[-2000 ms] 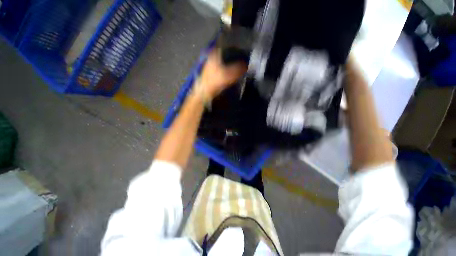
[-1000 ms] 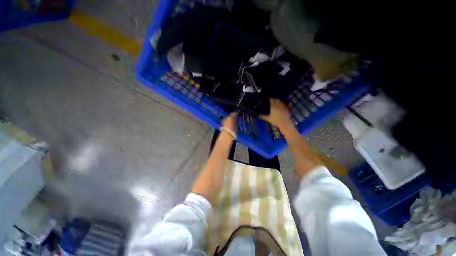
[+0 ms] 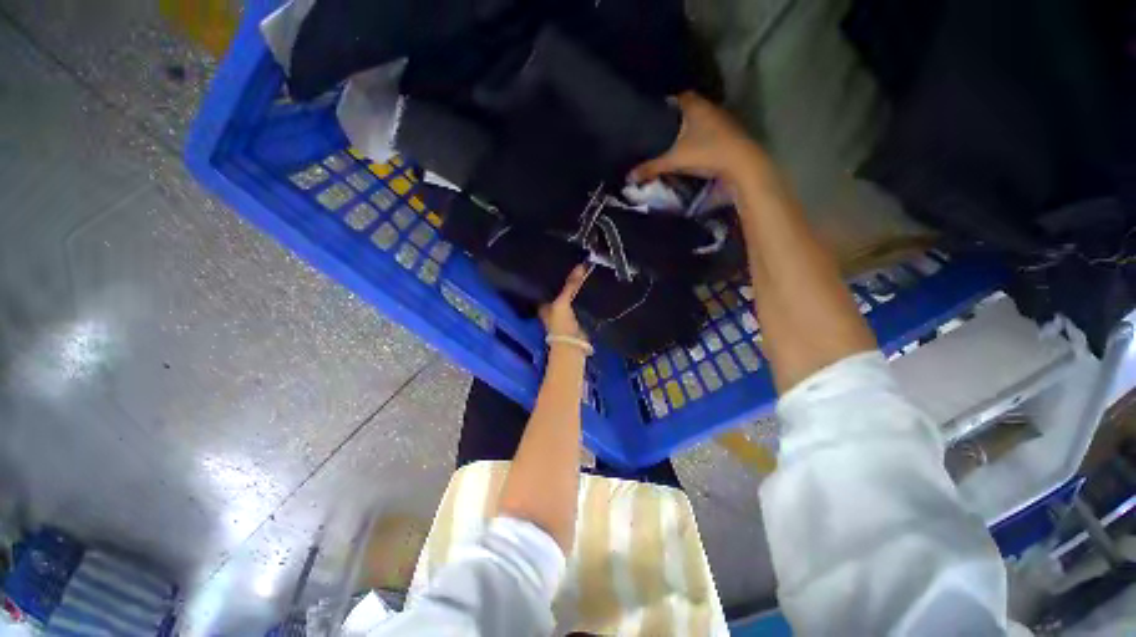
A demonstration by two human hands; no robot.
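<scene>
A blue mesh crate (image 3: 361, 280) holds several black fabric bundles. One black bundle (image 3: 654, 286) lies in its near corner, with a pale tie (image 3: 608, 243) and loose threads on it. My left hand (image 3: 564, 311) is at the near left side of this bundle, thumb on top by the tie, other fingers hidden. My right hand (image 3: 708, 143) grips the end of a dark grey rolled bundle (image 3: 548, 118) just beyond, with white slips beside the fingertips.
Grey-green fabric (image 3: 797, 112) and a large black fabric mass (image 3: 997, 112) lie at the upper right. A white tub (image 3: 997, 386) stands right of the crate. A striped blue item (image 3: 112, 597) is at the lower left. My striped apron (image 3: 623, 535) is below the crate.
The crate appears larger and closer. My right hand has moved up from the crate's near corner onto the dark grey bundle. My left hand has moved onto the near bundle.
</scene>
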